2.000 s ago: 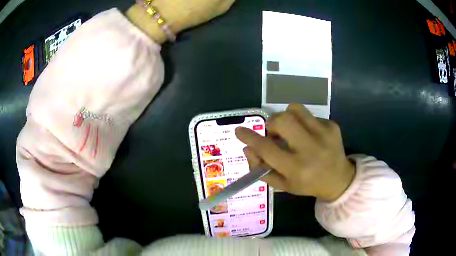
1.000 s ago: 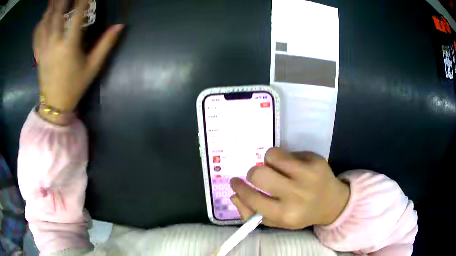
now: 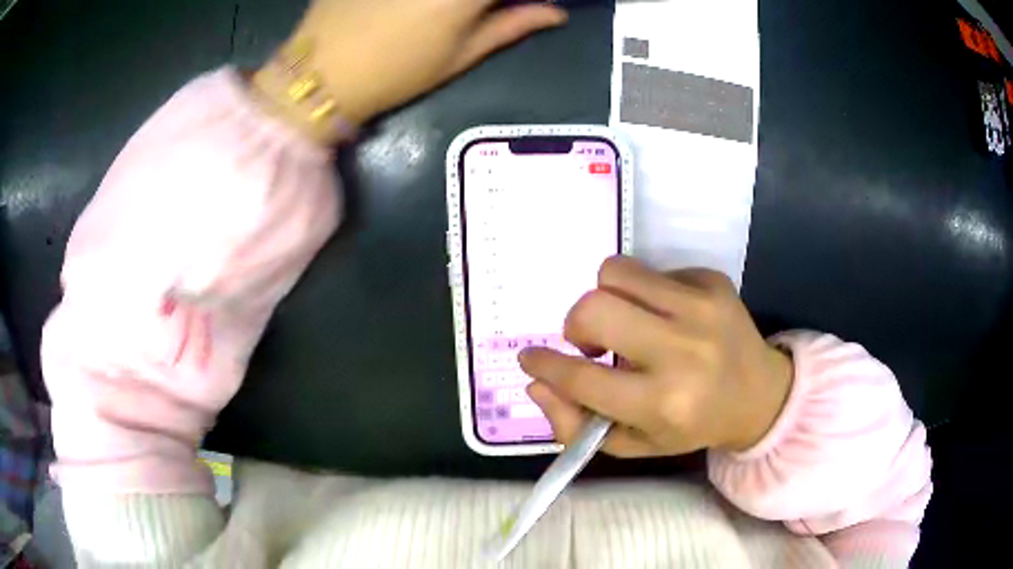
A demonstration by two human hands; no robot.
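Note:
A smartphone (image 3: 539, 256) in a white sparkly case lies upright in front of me, its screen lit with a pink keyboard at the bottom. My right hand (image 3: 667, 361) is over the lower right of the phone, a fingertip at the keyboard. It holds slim silver tweezers (image 3: 555, 478), pointing down and left towards my body. My left hand (image 3: 411, 45) is at the top edge, partly cut off. A dark thing shows at its fingers, too cut off to name, so its grip is unclear.
A long white backing sheet (image 3: 694, 183) lies right of the phone, partly under my right hand. It bears a wide grey strip (image 3: 686, 102) and a small grey piece (image 3: 635, 48). Black-and-orange device units (image 3: 980, 40) lie at the far right edge.
My left hand has moved from the left side to the top centre. The phone and sheet appear higher in view. The phone's scrolling picture list has given way to a keyboard screen.

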